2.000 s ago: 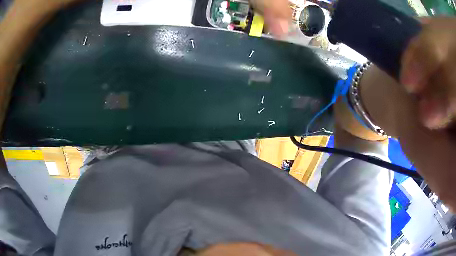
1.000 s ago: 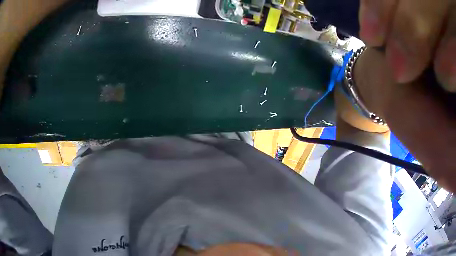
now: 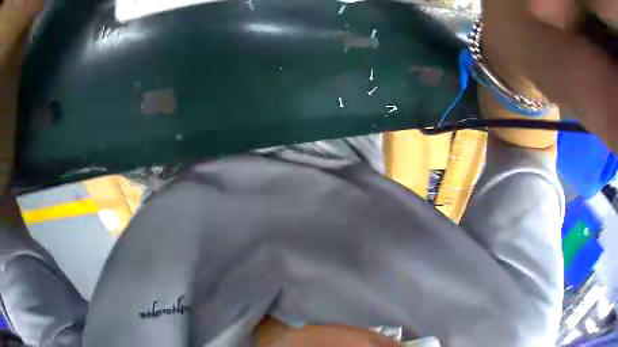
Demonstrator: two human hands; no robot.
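Observation:
The long white plastic housing shows only as a strip at the top edge, the rest cut off. My right hand is at the top right, partly out of the picture and blurred; whether it holds anything is hidden. A silver chain bracelet and a blue wrist strap are on the right wrist. The black cord runs below this wrist. My left hand is out of the picture; only the left forearm shows at the left edge.
The dark green bench surface carries several thin silver-white bits towards its right. Cardboard and blue bins stand beyond its near edge at the right. A yellow floor line shows lower left.
The view has shifted, so the housing has slid up almost out of the picture. The circuit board module, the screwdriver and the left fingers seen earlier are out of view. My right hand appears higher.

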